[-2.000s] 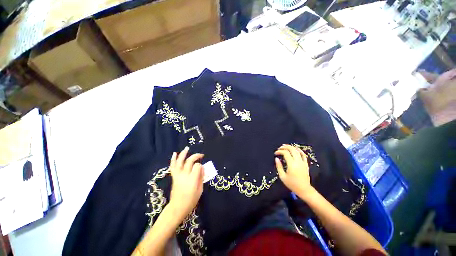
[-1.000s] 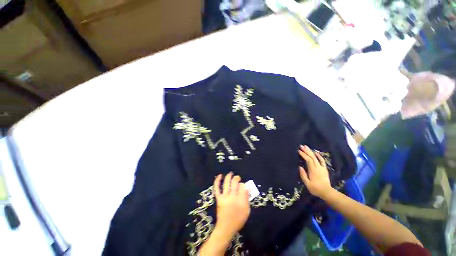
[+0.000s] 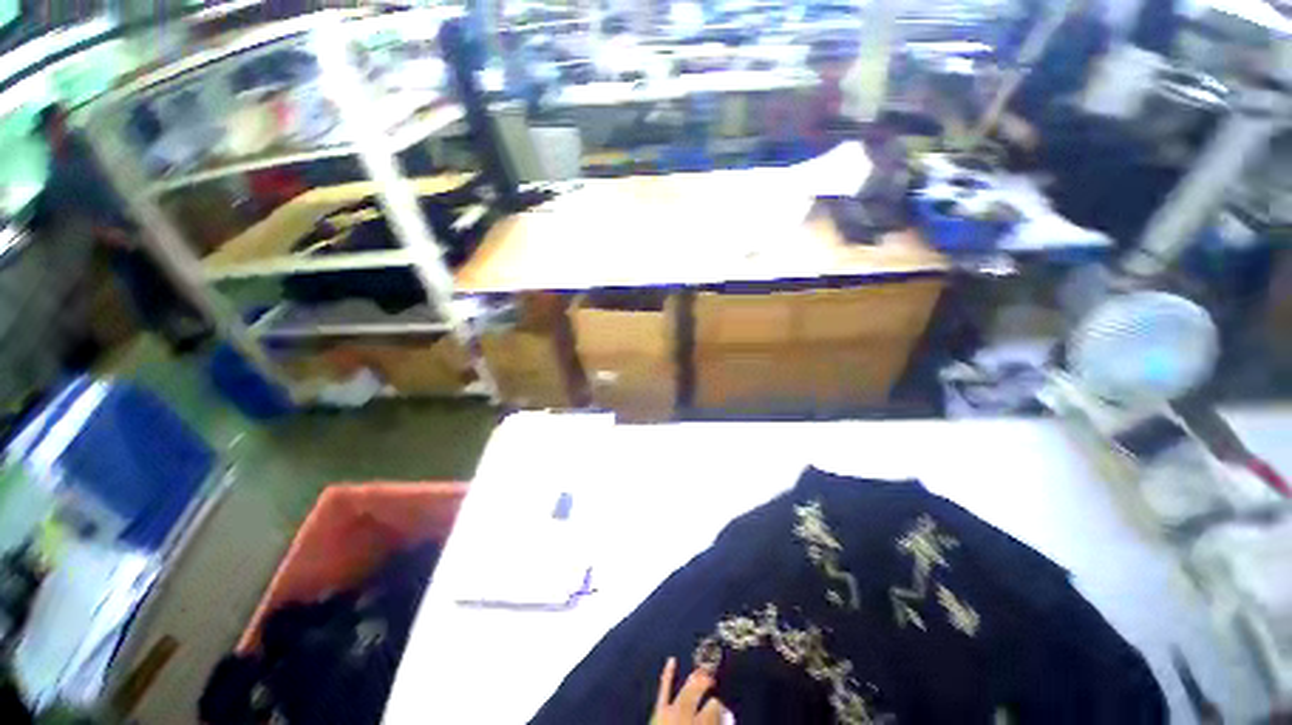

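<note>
The black top [image 3: 978,637] lies spread on the white table [image 3: 680,460] at the lower right, its collar towards the far side and its lower part cut off by the frame. The neckline embroidery [image 3: 924,545] shows pale gold on the chest. The scalloped hem embroidery [image 3: 772,630] runs across the left part of the top. My left hand [image 3: 690,697] is at the bottom edge, mostly cut off, its fingers apart at the hem embroidery. A sliver of white shows beside it. My right hand is out of the picture.
White papers [image 3: 527,531] lie on the table's left side. An orange bin [image 3: 333,531] holding dark cloth stands left of the table. A fan [image 3: 1145,347] stands at the right. Cardboard boxes [image 3: 808,340] stand under a table beyond. Shelves [image 3: 411,213] and a person [image 3: 99,213] are at the upper left.
The view has swung up and left, bringing in the shelves and orange bin. The top now appears lower right. My right hand has left the picture and my left hand is mostly cut off.
</note>
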